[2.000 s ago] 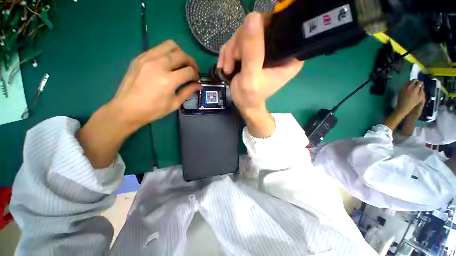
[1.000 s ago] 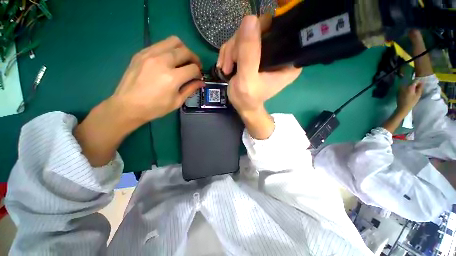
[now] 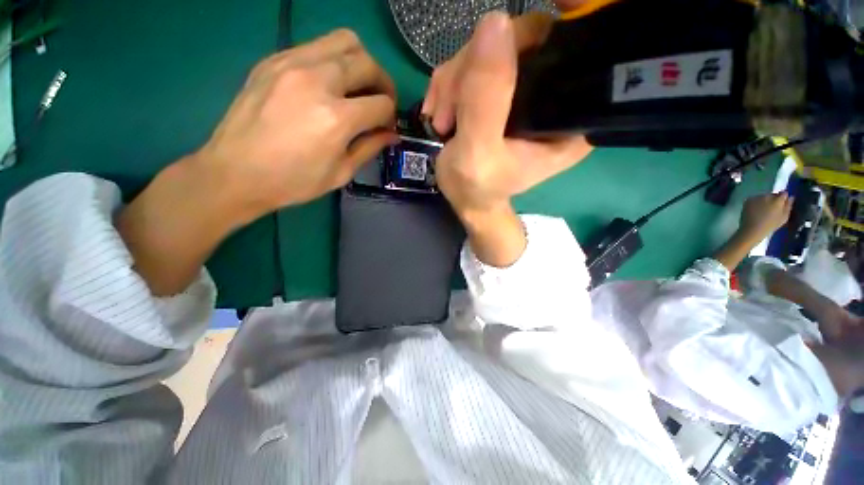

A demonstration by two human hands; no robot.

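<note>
The black handheld unit [image 3: 394, 260] lies on the green mat against my smock, its open window at the far end. The circuit module [image 3: 413, 167] with a QR-like label shows in that window. My left hand [image 3: 303, 123] is at the window's upper left corner, thumb and fingertips pinched together; whether they hold a small part is hidden. My right hand [image 3: 493, 142] grips the electric screwdriver [image 3: 654, 80], a thick black cylinder with a pale label, its front end at the window's upper edge. The tip is hidden by my fingers.
A round screw tray [image 3: 441, 33] is partly in view beyond my right hand. A small wired part [image 3: 52, 93] lies on the mat at far left. A black inline box [image 3: 614, 248] with a cord lies at right. Another person's sleeves and hands [image 3: 763, 216] are at far right.
The camera view has shifted, so the tray sits farther right and higher and the wire pile is mostly out of frame. Both hands stay at the window. The neighbour's arms have moved.
</note>
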